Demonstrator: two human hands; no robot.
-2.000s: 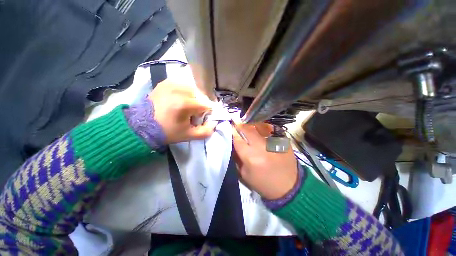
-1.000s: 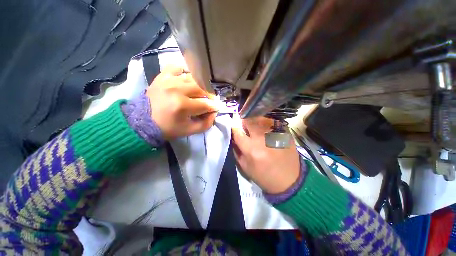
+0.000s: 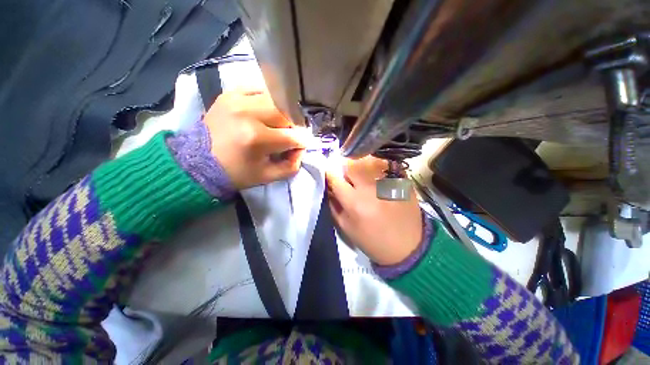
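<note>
The pale fabric piece (image 3: 274,214) lies under the machine head and reaches down to the table's front edge, with a dark strip (image 3: 254,256) along it and a wider dark band (image 3: 321,274) beside it. My left hand (image 3: 253,139) holds the pale cloth by the fingertips, just left of the presser foot (image 3: 326,142). My right hand (image 3: 374,214) lies on the cloth right of the foot, fingers near the needle, partly behind the round metal knob (image 3: 393,189). Glare hides the fingertips and the stitching point.
The sewing machine head (image 3: 335,50) fills the top. Dark fabric panels (image 3: 64,85) lie layered at left. At right are a black box (image 3: 499,189), blue-handled snips (image 3: 485,232), a slim grey tool and black-handled shears (image 3: 554,267). A blue basket (image 3: 581,328) is below.
The view has shifted slightly, so machine and table items sit a little differently. My left hand's fingers have changed their pinch on the cloth beside the foot. My right hand has stayed almost still.
</note>
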